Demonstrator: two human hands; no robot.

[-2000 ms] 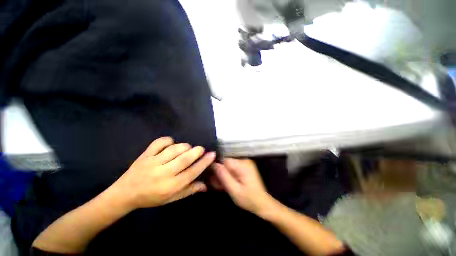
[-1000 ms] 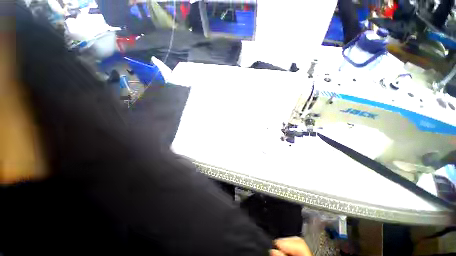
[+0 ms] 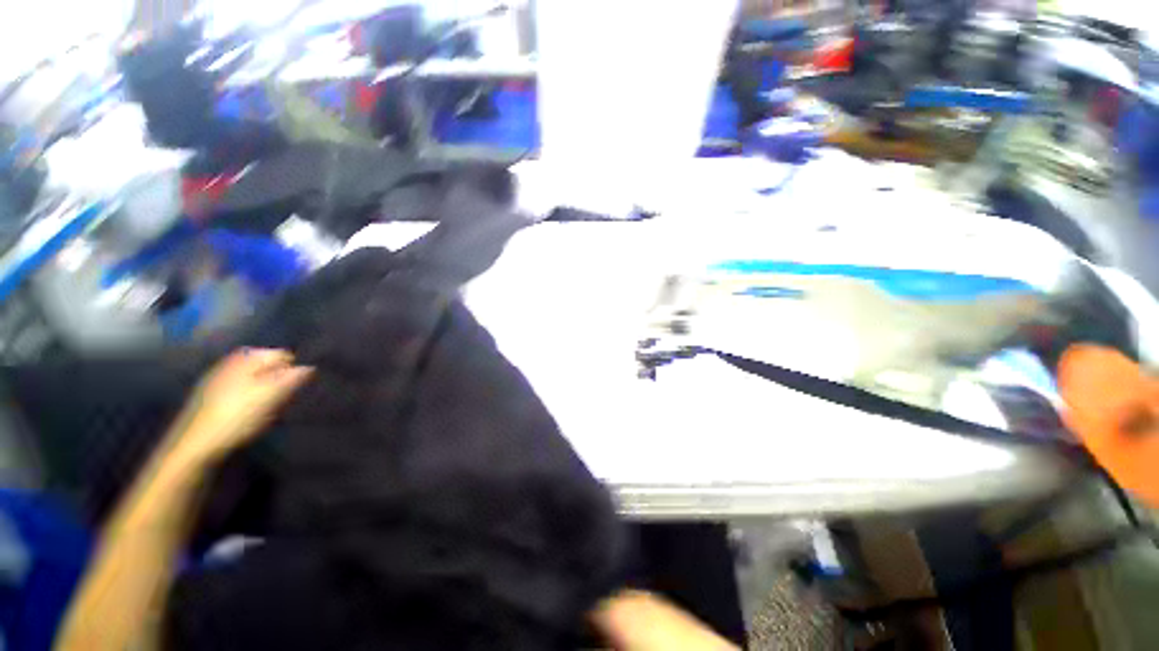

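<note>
A large black garment piece (image 3: 420,420) covers the left part of the white table and hangs over its front edge towards the lap. My left hand (image 3: 248,394) is at the garment's left side with fingers curled on the cloth. My right hand (image 3: 642,621) is at the bottom of the picture, partly cut off and blurred, at the garment's lower right edge; its fingers are hard to make out. The presser foot (image 3: 655,356) stands to the right of the cloth, apart from it. The black binding tape (image 3: 852,392) runs from the foot to the right.
The white sewing machine (image 3: 864,312) with a blue stripe stands on the white table (image 3: 763,445). An orange reel disc (image 3: 1116,413) is at the right end. Brown cardboard is below right. Blurred factory items lie behind and at the left.
The garment, raised close to the camera at left before, now lies lower across the table's left part. My left hand shows clearly on it. The view has shifted, bringing in the orange disc.
</note>
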